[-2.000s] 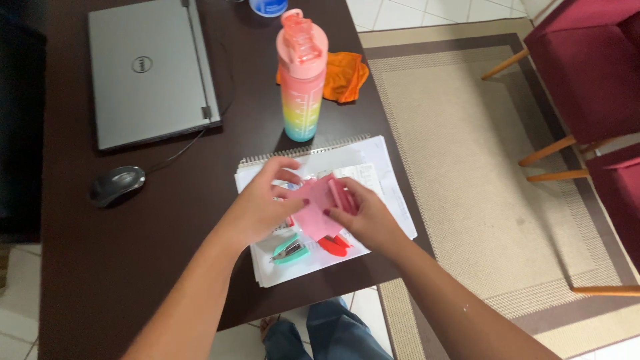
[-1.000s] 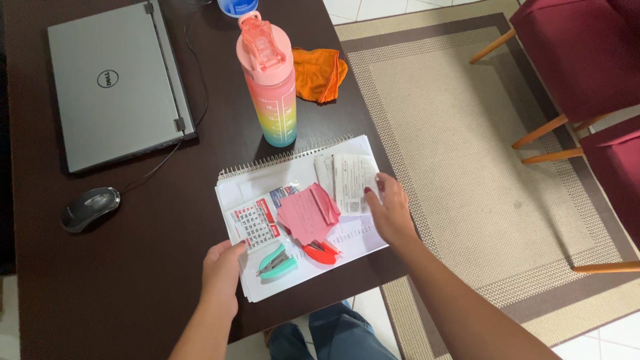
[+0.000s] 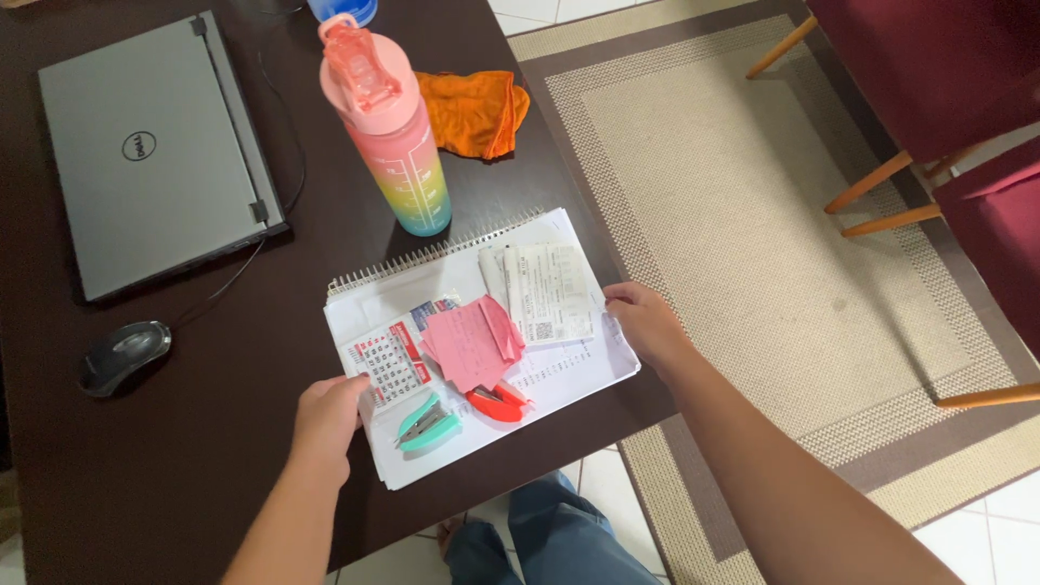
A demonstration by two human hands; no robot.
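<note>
A spiral-bound notebook (image 3: 431, 260) with loose white sheets lies near the table's front edge. My left hand (image 3: 329, 418) grips its left edge, and my right hand (image 3: 650, 325) has hold of the right edge, thumbs on top. On the papers rest pink paper notes (image 3: 471, 341) in the middle, a small calendar (image 3: 390, 366) to their left and printed receipts (image 3: 552, 292) to their right. Below the notes are a mint-green stapler-like tool (image 3: 428, 424) and a red one (image 3: 497, 401), partly under the notes. The undersides of the papers and some fingertips are hidden.
A closed Dell laptop (image 3: 162, 154) and a black mouse (image 3: 126, 357) are on the left. Behind the notebook stand a multicoloured water bottle (image 3: 394, 154), an orange cloth (image 3: 475, 114) and a blue object (image 3: 345, 10). Red chairs (image 3: 918, 65) stand on the rug (image 3: 731, 203) at right.
Two seconds ago both hands held the pink notes above the papers. The notes now lie on the papers, and my hands have moved apart to the left and right edges of the stack.
</note>
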